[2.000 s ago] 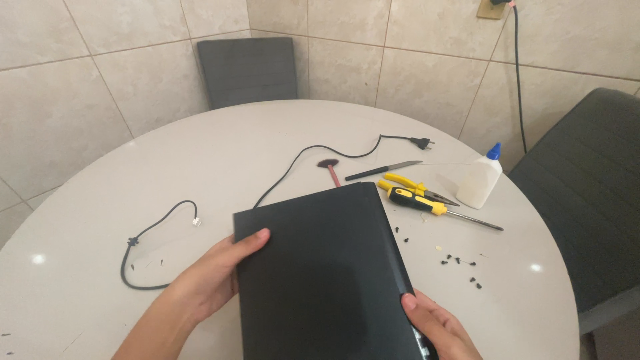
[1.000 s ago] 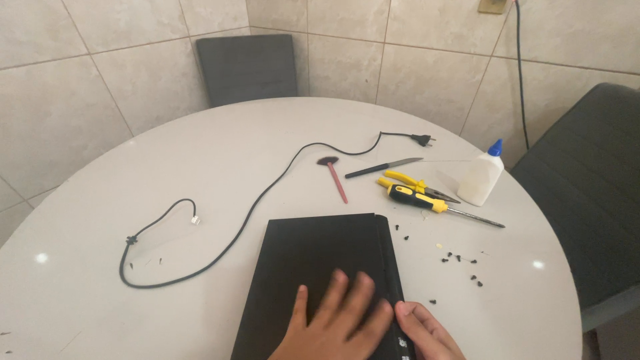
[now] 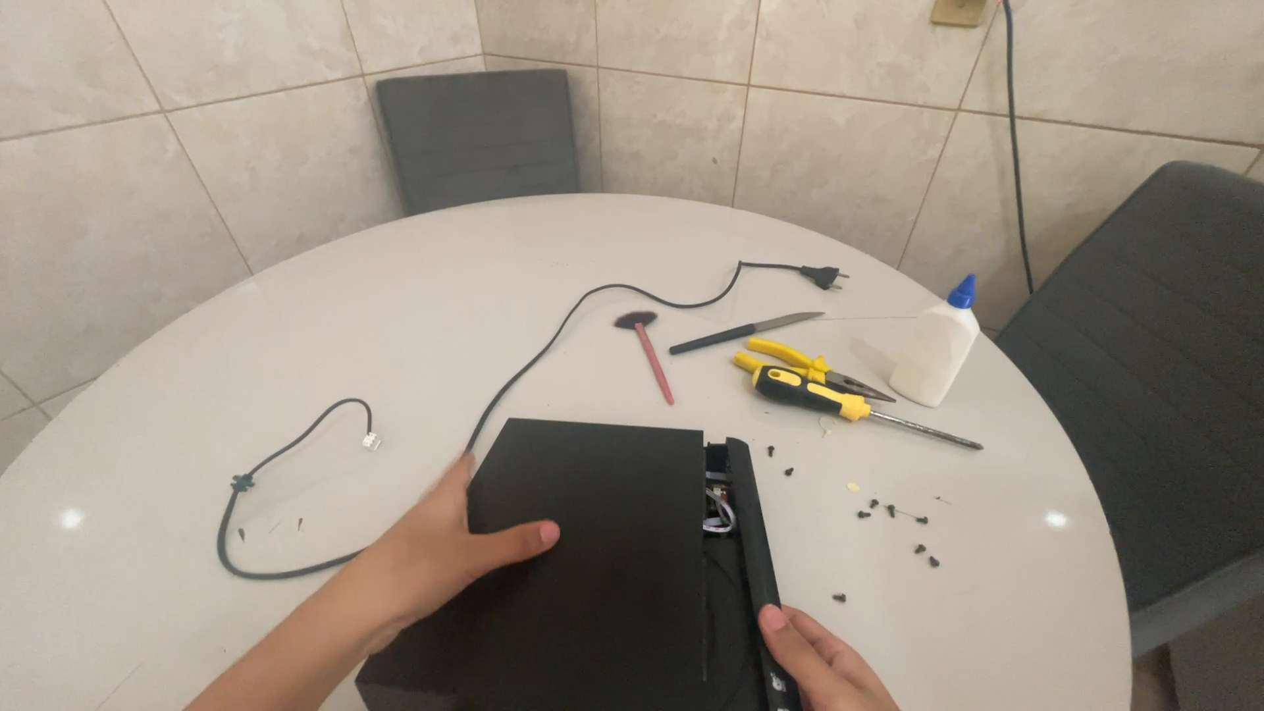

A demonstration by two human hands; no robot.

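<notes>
A black box-shaped electronic device (image 3: 602,553) lies at the near edge of the table. My left hand (image 3: 464,553) grips the left side of its cover, thumb on top. With my right hand (image 3: 815,652) I hold the near end of its black front panel (image 3: 755,563). Between cover and panel is a gap where a whitish cable (image 3: 721,515) and inner parts show. Beyond the device lie a red-handled brush-like tool (image 3: 654,360), a knife (image 3: 746,334), yellow-handled long-nose pliers (image 3: 815,365) and a yellow-and-black screwdriver (image 3: 849,403). The fingers under the device are hidden.
A white bottle with a blue cap (image 3: 936,351) stands at the right. Several small black screws (image 3: 892,512) are scattered right of the device. A black power cord (image 3: 583,301) curves across the round white table (image 3: 178,395). Dark chairs (image 3: 484,138) stand at the back and right.
The cover has shifted left from the front panel, opening a gap that shows inner parts. My left hand has moved from the top of the cover to its left side.
</notes>
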